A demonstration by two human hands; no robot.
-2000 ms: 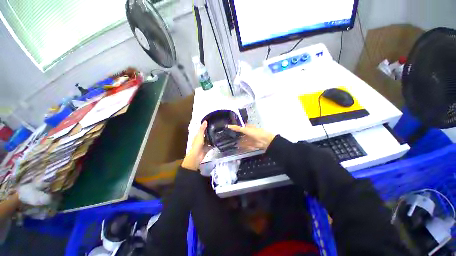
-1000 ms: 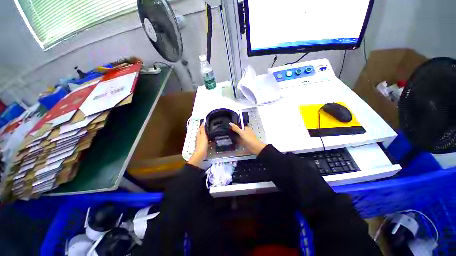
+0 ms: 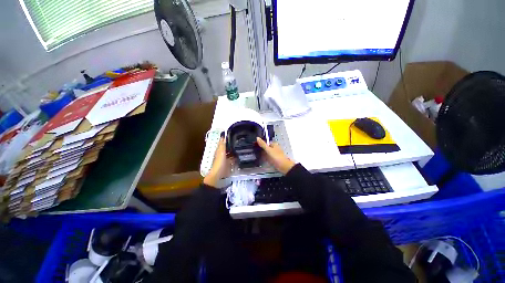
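Observation:
A security camera (image 3: 245, 145) with a black ball-like front and a white rounded housing rests on the perforated work plate (image 3: 283, 145). My left hand (image 3: 220, 163) holds its left side. My right hand (image 3: 273, 155) holds its right side, with the thumb on the black part. The underside of the camera and most of my fingertips are hidden. A small black fixture block (image 3: 271, 132) shows just right of the camera.
The keyboard (image 3: 360, 182) and crumpled whitish plastic (image 3: 242, 192) lie on the pull-out tray. Behind stand the metal column (image 3: 258, 61), papers (image 3: 288, 100) and a bottle (image 3: 230, 83). Blue crates (image 3: 61, 243) with cameras flank me. Flattened cartons (image 3: 83, 138) lie on the green table (image 3: 145, 138).
The camera has settled squarely on the plate between my hands since the oldest frame. My head view has shifted, then steadied. Both hands keep their hold.

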